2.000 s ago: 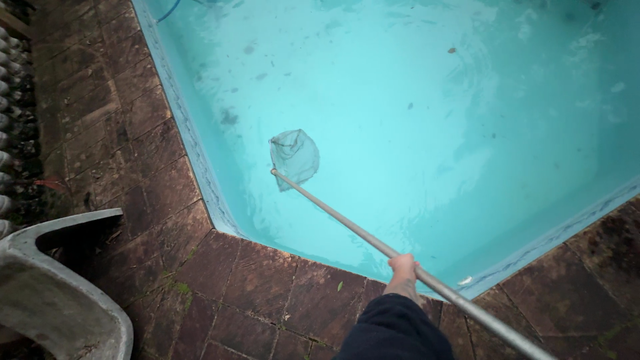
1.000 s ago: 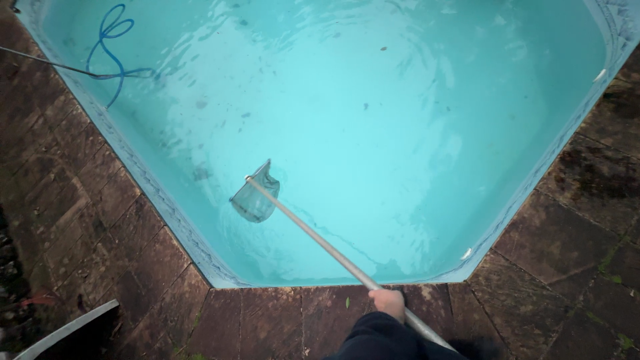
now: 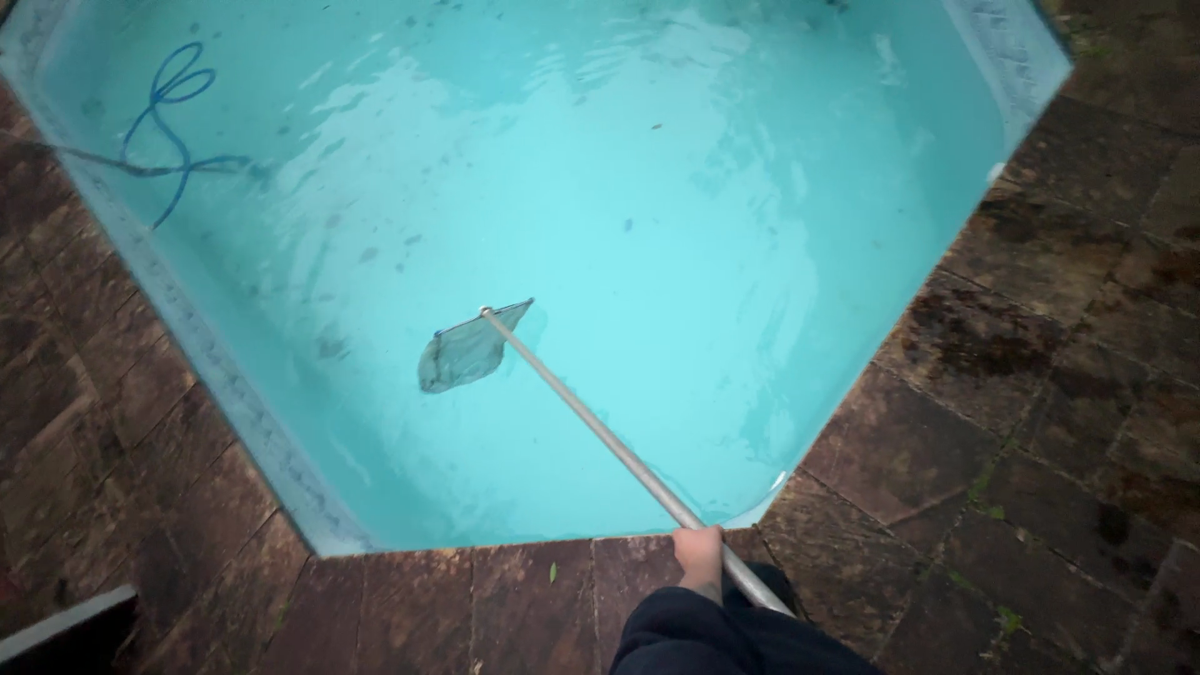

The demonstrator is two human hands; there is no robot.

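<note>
My left hand (image 3: 699,555), at the end of a dark sleeve, is closed around a metal pole (image 3: 614,445) beside the pool's near edge. From there the pole slants up and left over the water to a pool skimmer net (image 3: 464,352). The net's straight frame edge lies across the pole's tip, and its mesh bag trails to the lower left, in or at the water. Whether anything lies in the mesh I cannot tell. Past my left hand the pole runs down to the right, over dark clothing. My right hand is out of view.
Turquoise pool water (image 3: 703,309) holds scattered dark specks and a leaf (image 3: 656,126). A looped blue hose or cord (image 3: 159,108) lies at the upper left. Brown paving (image 3: 525,595) borders the angular pool, with a small green leaf (image 3: 553,572) on it. A pale-edged object (image 3: 70,623) stands lower left.
The net has turned on the water: its bag now trails to the lower left of the frame edge. The view has swung, bringing the blue loops in. My left hand stays on the pole.
</note>
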